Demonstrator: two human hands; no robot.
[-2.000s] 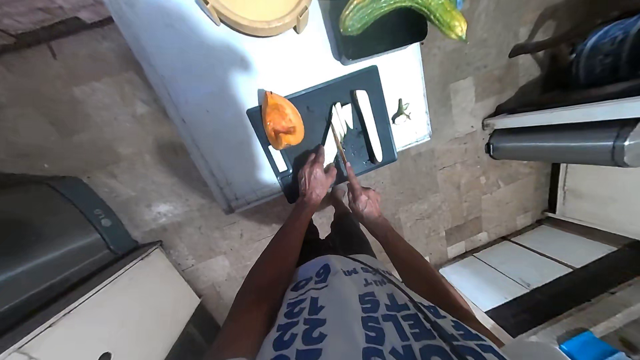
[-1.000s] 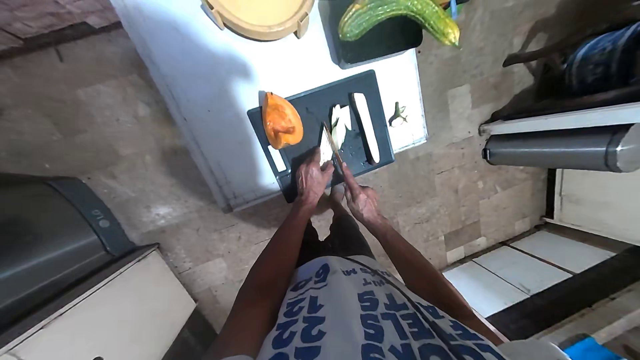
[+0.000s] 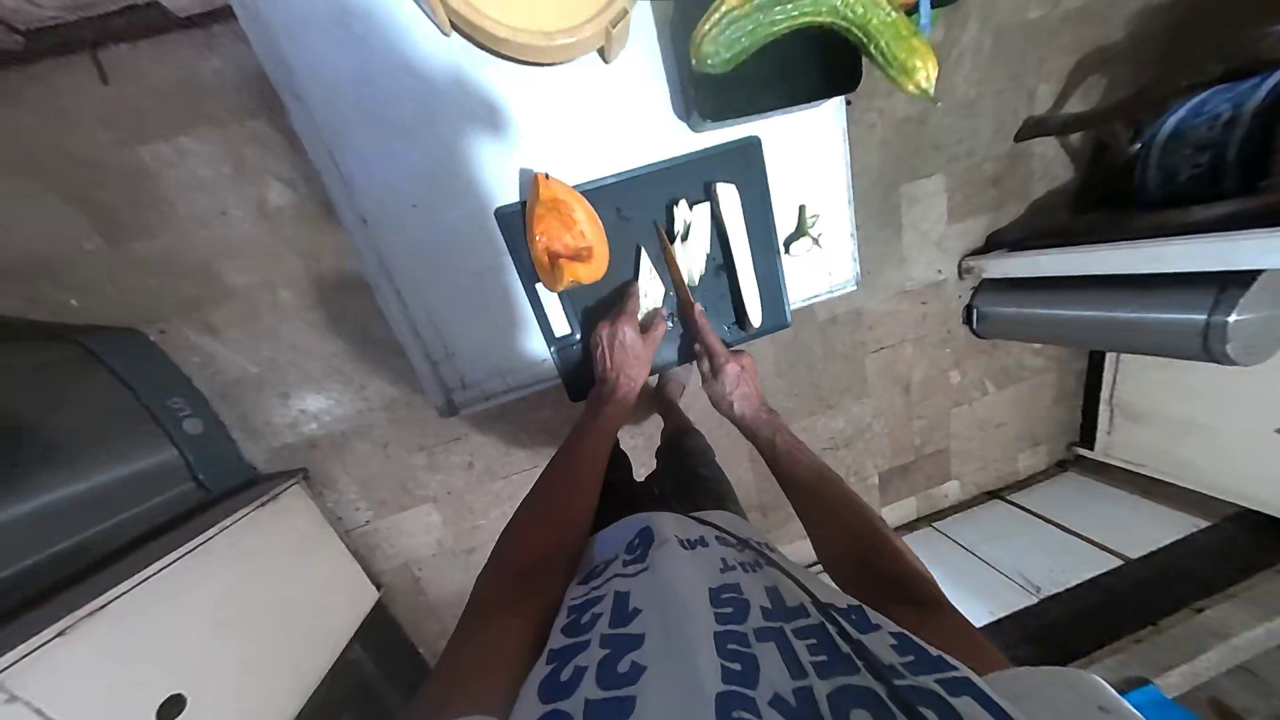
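My left hand (image 3: 624, 345) holds a pale, pointed piece of cut vegetable, perhaps eggplant (image 3: 650, 283), against the dark cutting board (image 3: 625, 215). In my right hand (image 3: 730, 375) is a knife (image 3: 676, 268), its blade pointing away from me just right of that piece. Several white cut slices (image 3: 692, 240) lie beyond the blade. Farther right rests a long halved vegetable (image 3: 738, 255), pale side up with a dark edge. An orange squash wedge (image 3: 567, 235) sits at the board's left side. A green stem cap (image 3: 803, 232) lies on the white table, right of the board.
The white table (image 3: 400, 180) also bears a round tan lid or tray (image 3: 540, 28) and a black tray (image 3: 770, 85) with a long green gourd (image 3: 800, 22) across it. A steel cylindrical bin (image 3: 1110, 315) is at right; a grey appliance (image 3: 90, 420) stands at left.
The knife has moved slightly away from the piece under my left hand, leaving a gap between them. Two seconds ago the blade was nearer the white slices, which have shifted little.
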